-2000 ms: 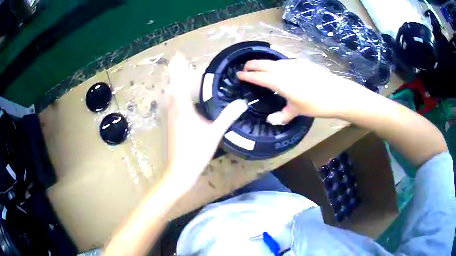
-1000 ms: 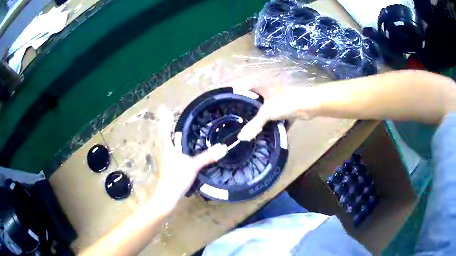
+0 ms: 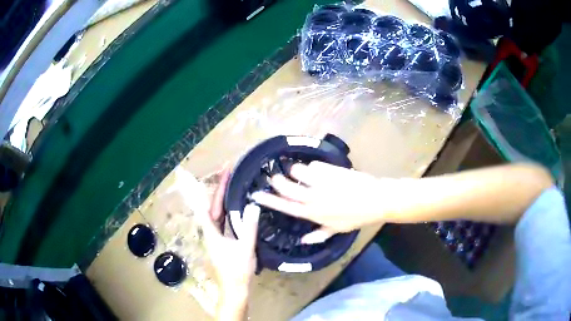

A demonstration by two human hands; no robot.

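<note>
A black round appliance unit lies on the bench, with white segments on its rim and a black block projecting at its upper right. My left hand grips its left rim, fingers outside and thumb over the inner edge. My right hand lies flat over the unit's centre, fingers spread, with nothing seen held. It hides the centre and much of the vane grille. Two glossy black discs lie on the cardboard at the left.
A clear bag of several dark discs lies at the back right of the cardboard-covered bench, with loose clear film before it. A green conveyor runs behind. Below right are an open carton with dark discs and a green mesh-like item.
The unit has turned, and its projecting block now shows at the upper right. My right hand has spread flat over the centre disc, which showed before. The whole view has shifted.
</note>
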